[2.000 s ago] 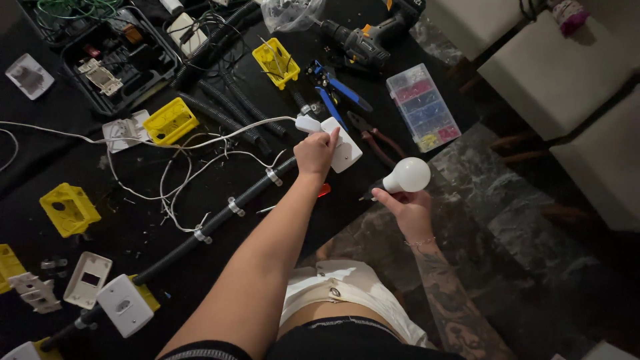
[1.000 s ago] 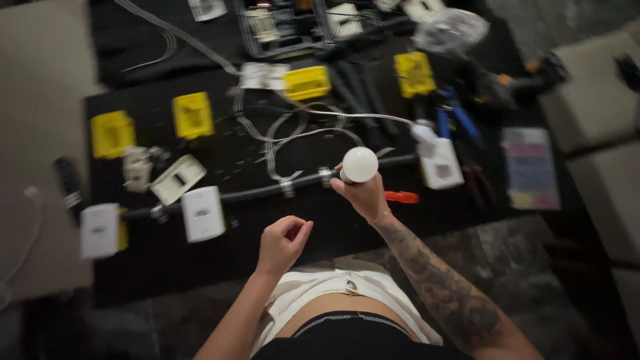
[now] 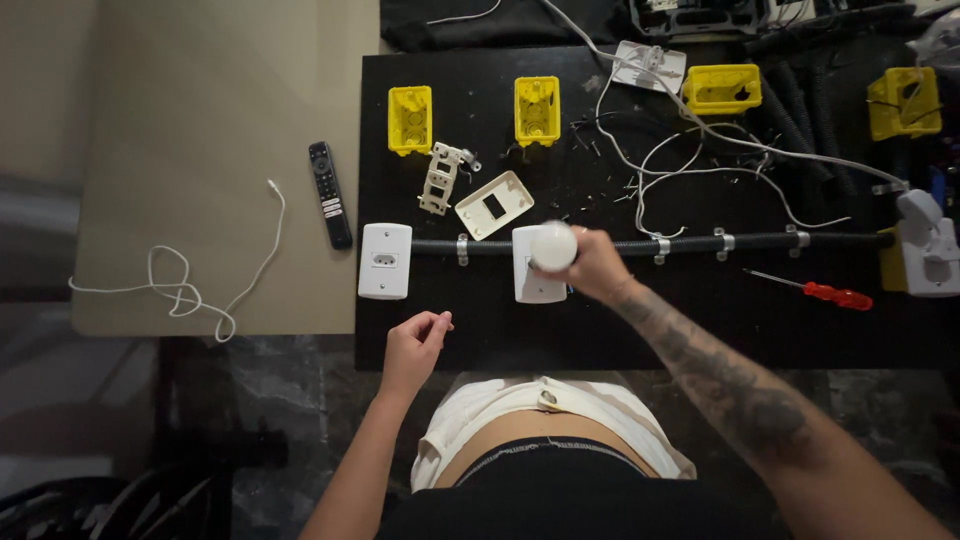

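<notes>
My right hand (image 3: 598, 262) holds a white light bulb (image 3: 554, 246) over a white wall plate (image 3: 541, 289) and partly hides the plate. Near the table's front edge, my left hand (image 3: 420, 337) is loosely curled, thumb and fingertips together, with nothing visible in it. A white outlet plate (image 3: 385, 261) lies up and to the left of it. Black corrugated conduit (image 3: 487, 248), fixed by metal clamps, runs between the plates. At its right end a white plug (image 3: 919, 211) sits in another outlet plate (image 3: 937, 271).
Several yellow electrical boxes (image 3: 538, 111) line the back. A cream cover frame (image 3: 495, 205), an outlet module (image 3: 441, 178), white cable (image 3: 724, 171) and loose screws lie in the middle. A red screwdriver (image 3: 838, 295) is at right; a remote control (image 3: 330, 196) and thin white cable (image 3: 279, 225) are at left.
My left hand has come away from the plugged-in outlet at the right. My right hand has carried the bulb leftward to the middle plate. The view has swung left.
</notes>
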